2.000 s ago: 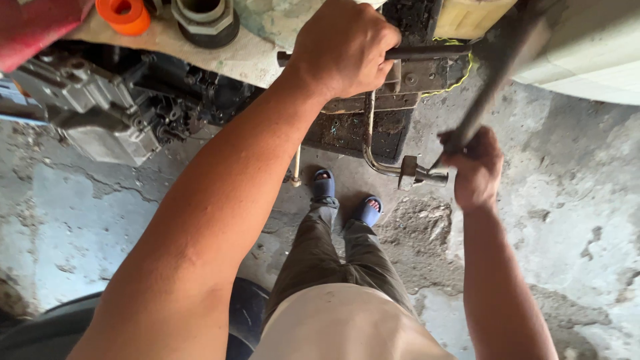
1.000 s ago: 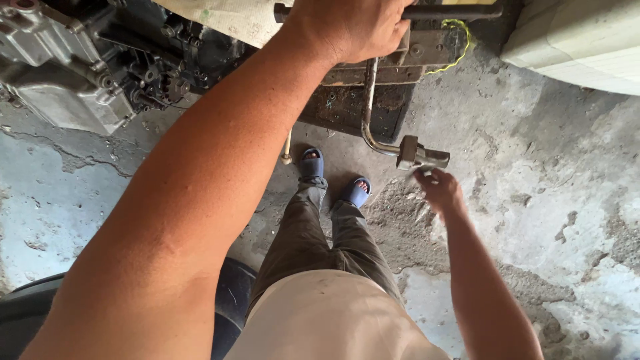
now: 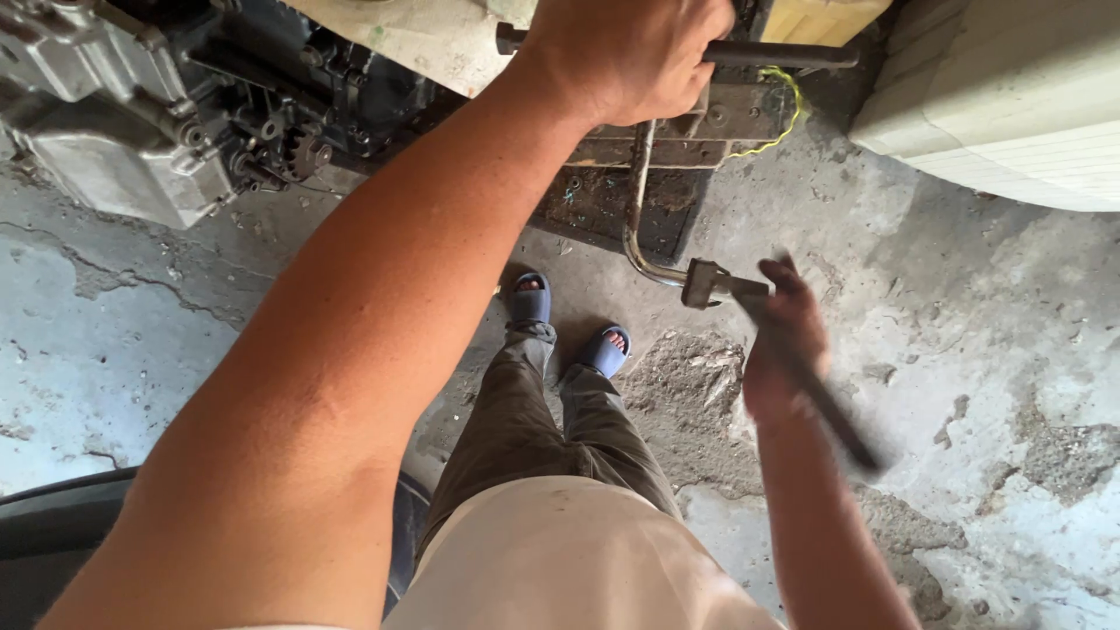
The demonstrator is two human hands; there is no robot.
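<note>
My left hand (image 3: 639, 66), at the top, is closed around a dark metal bar (image 3: 779, 54) with a wider head at its left end. Below that hand hangs a bent metal tube (image 3: 637, 206), its upper end hidden. A square-sided metal fitting (image 3: 703, 284) sits at the tube's lower end. My right hand (image 3: 787, 341) is just right of the fitting. A second dark bar (image 3: 809, 381), blurred, slants from beside the fitting across this hand towards the lower right. Whether the fingers grip it cannot be told.
An engine or gearbox casting (image 3: 131, 157) with black parts stands at the upper left. Drilled metal rails (image 3: 674, 150) and a yellow wire (image 3: 798, 105) are below the left hand. A large pale container or panel (image 3: 1006, 105) fills the upper right. The concrete floor (image 3: 919, 350) is cracked.
The second bar pointed to the upper right two seconds ago and now slants to the lower right across my right hand. My left hand stays at the upper bar. The view has shifted slightly.
</note>
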